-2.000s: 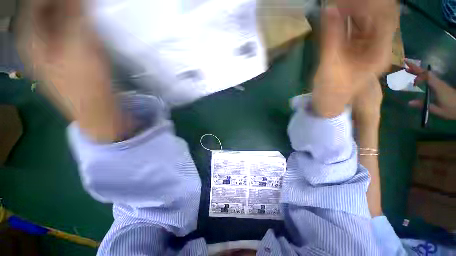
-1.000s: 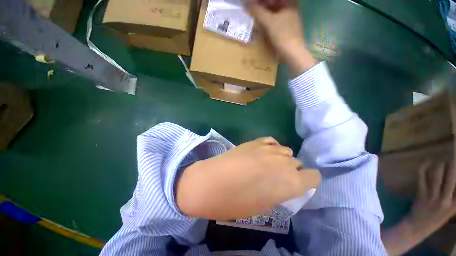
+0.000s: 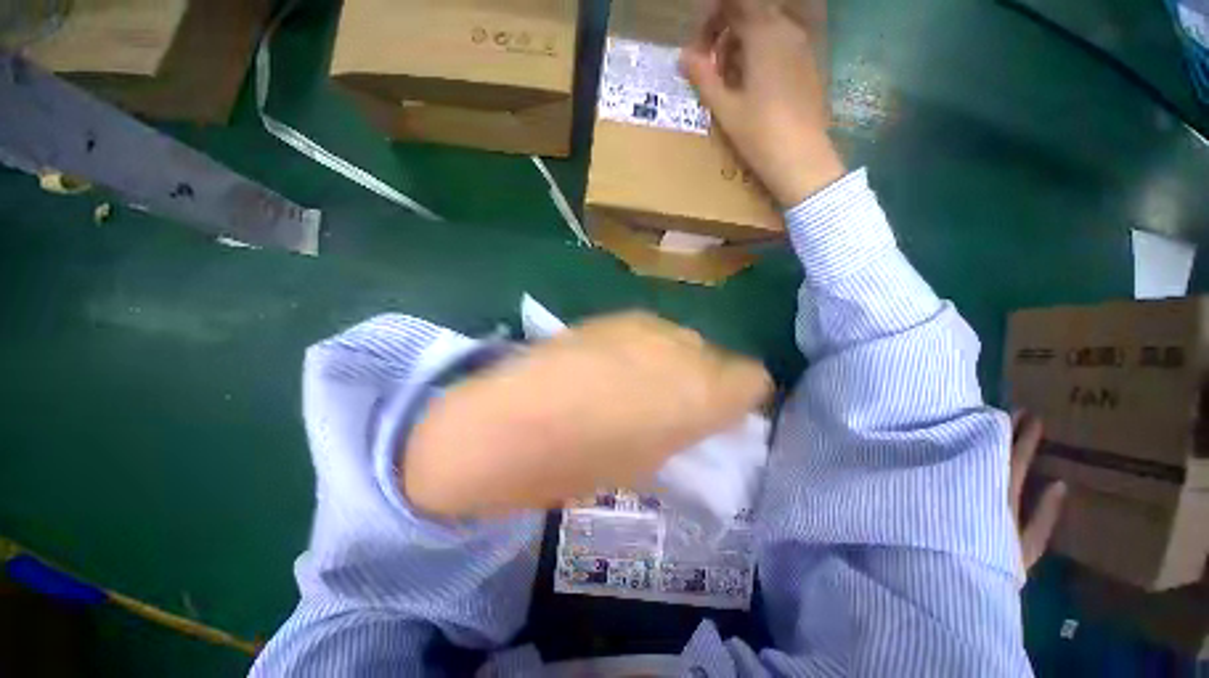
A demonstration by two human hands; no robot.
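A printed label lies on top of a brown carton at the upper middle. My right hand is over the label's right edge with fingers bent; whether they pinch anything cannot be told. My left hand is blurred, in front of my body, its fingers closed on a crumpled-looking white paper. Under it a printed label sheet lies close to my body, partly hidden by hand and paper. A white paper corner shows behind my left hand.
Another carton stands left of the labelled one, with more brown cardboard at upper left. A grey metal arm and white strips are at left. At right, a person's hand touches a carton marked FAN.
The cartons at the top appear further right and lower in view. My right hand remains at the label. My left hand and its white paper have moved left and up. The right-hand carton now shows its printed face.
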